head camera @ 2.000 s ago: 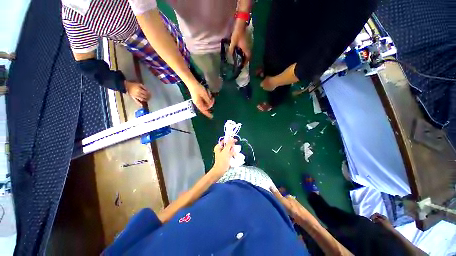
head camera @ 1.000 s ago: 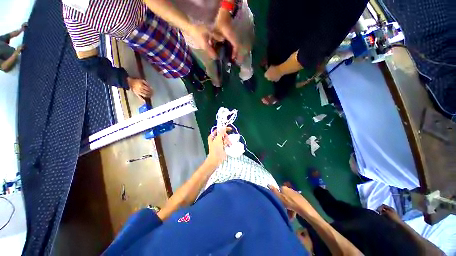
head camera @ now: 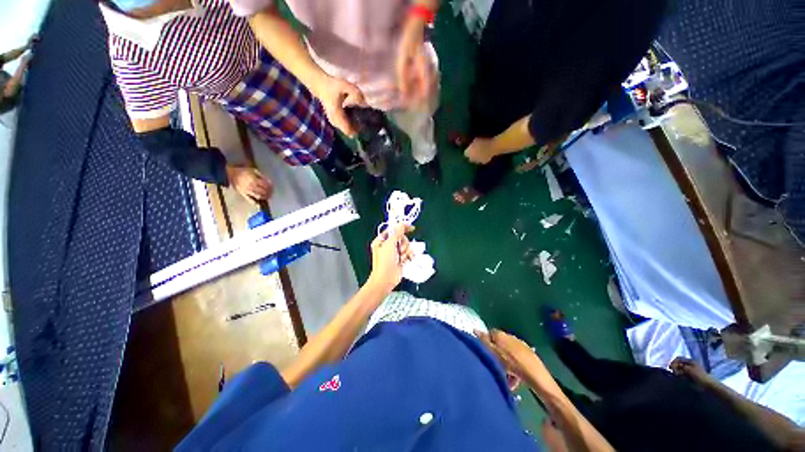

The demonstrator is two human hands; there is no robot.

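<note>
A white cord (head camera: pixel 403 209) is bunched into loops that stick up above the fingers of my left hand (head camera: pixel 389 256). My left hand is closed on the bundle, in front of my body over the floor. A chunky white piece (head camera: pixel 418 263) hangs just right of this hand, close to the cord. It looks like a plug adapter. My right hand (head camera: pixel 506 350) is low at my side by the hem of my blue shirt. Its fingers are partly hidden, so I cannot tell if it holds anything.
A ruled bar (head camera: pixel 256 242) with blue clamps juts past the left table (head camera: pixel 199 353). Several people stand ahead; one hand (head camera: pixel 340 101) is at a dark item. Another person is at lower right. Scraps (head camera: pixel 546 266) lie on the floor. A machine (head camera: pixel 653 86) stands upper right.
The dark item was in the pink-clad person's hand; it now shows by the striped-shirt person's hand, and the pink-clad person's hand is apart from it. My left hand still holds the cord.
</note>
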